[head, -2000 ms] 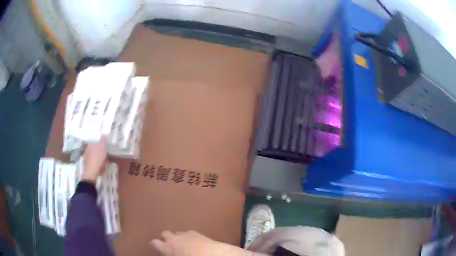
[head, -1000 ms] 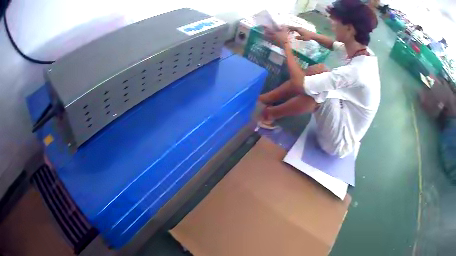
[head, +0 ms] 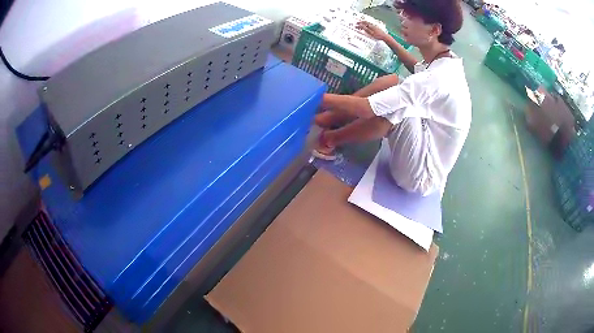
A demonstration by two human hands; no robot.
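Observation:
Neither of my hands is in the picture. Nearest in front of me is the blue shrink tunnel (head: 195,188), with the grey vented control box (head: 156,91) on top of it. The black conveyor rollers (head: 65,276) show at the lower left, beside the tunnel's end. The tunnel opening is hidden from this side. A flattened brown cardboard sheet (head: 325,260) lies on the floor at the tunnel's near long side.
A person in white (head: 423,123) sits on white sheets beyond the cardboard, one hand over a green crate (head: 335,65) filled with white items. More green crates (head: 521,62) stand at the upper right on the green floor (head: 485,260).
My view has swung from the box stacks to the tunnel's far side, and both my hands have left the picture. The seated person's raised hands have parted, one now lower.

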